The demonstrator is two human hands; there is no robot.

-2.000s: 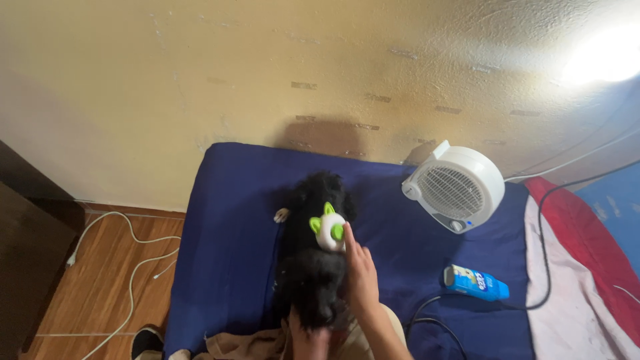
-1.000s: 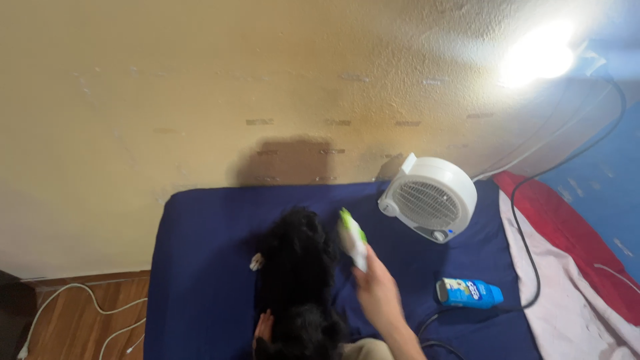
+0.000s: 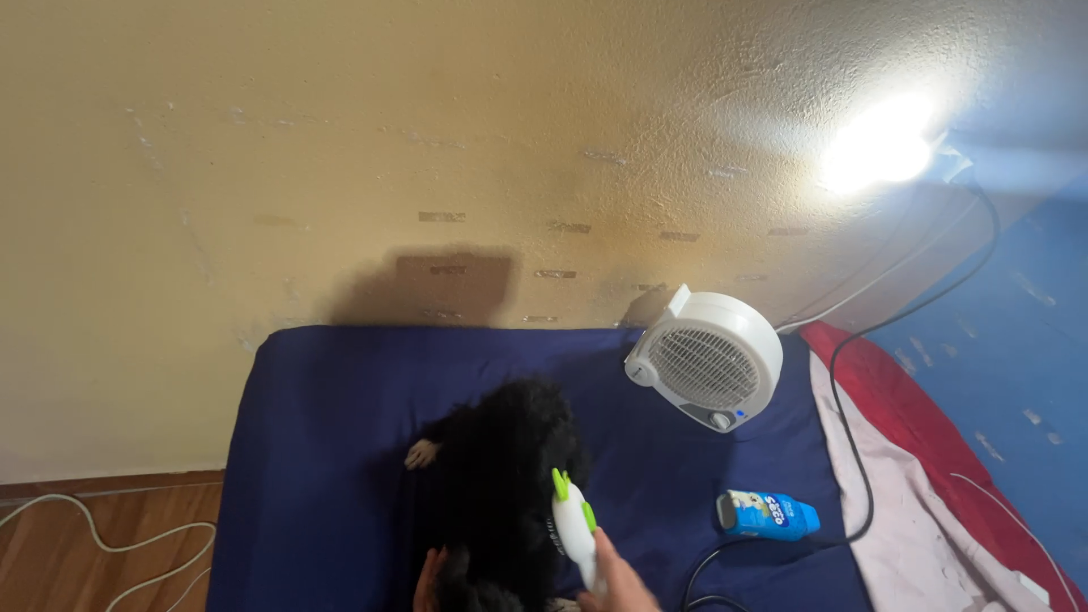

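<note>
A black-furred dog point(image 3: 501, 493) lies on the dark blue sheet, one pale paw out to its left. My right hand point(image 3: 619, 578) grips the handle of a white and green pet brush point(image 3: 574, 527), whose bristles face the dog's right-hand flank and seem to touch the fur. At the bottom edge, my left hand point(image 3: 429, 580) rests against the dog's left side, its fingers partly hidden by fur.
A white fan heater point(image 3: 710, 361) stands at the back right of the bed. In front of it lie a blue bottle point(image 3: 767, 515) and a black cable point(image 3: 850, 425). A pink blanket point(image 3: 884, 510) covers the right side; a white cord point(image 3: 127, 548) crosses the wooden floor.
The brush was flat on the dog's back two seconds ago, then lifted off to the right; now it is tilted at the dog's side. The view has tipped upward.
</note>
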